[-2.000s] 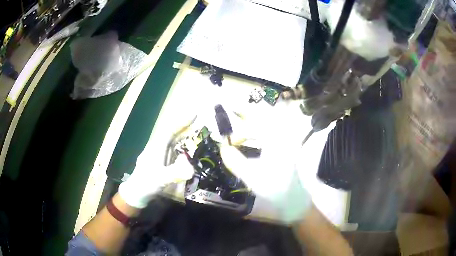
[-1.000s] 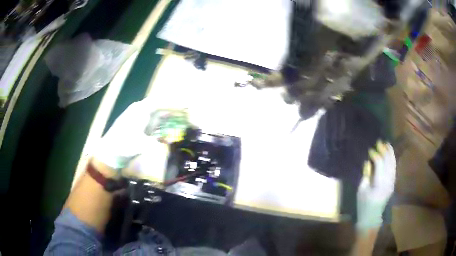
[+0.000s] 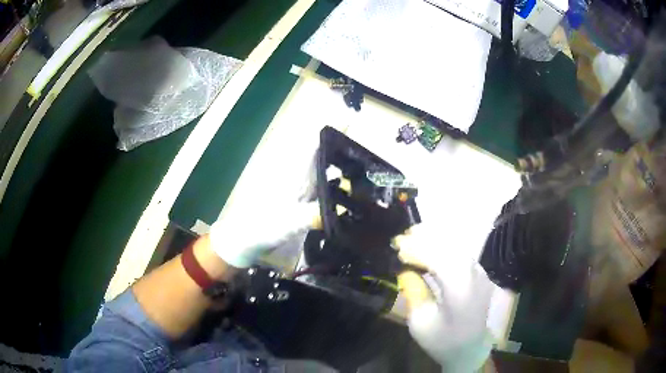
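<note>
A black housing part (image 3: 365, 191) is tilted up above the white sheet, with a small green board strip and light openings in it. My left hand (image 3: 266, 227), in a white glove, grips its left side. My right hand (image 3: 445, 299), also gloved, has its yellowish fingertips at its lower right edge. Below it is another black housing (image 3: 339, 288) with red and yellow-green wires, partly hidden by the raised part and my hands.
Small board assemblies (image 3: 429, 135) and a black part (image 3: 353, 95) lie at the sheet's far edge. A bubble bag (image 3: 409, 58) is beyond. Ribbed black covers (image 3: 527, 237) and the blurred hanging tool (image 3: 584, 138) are at right. A clear bag (image 3: 157, 87) lies on the left belt.
My right hand has come back from the ribbed pile at right to the centre. The black part now stands tilted between both hands, over the lower housing. The view has shifted.
</note>
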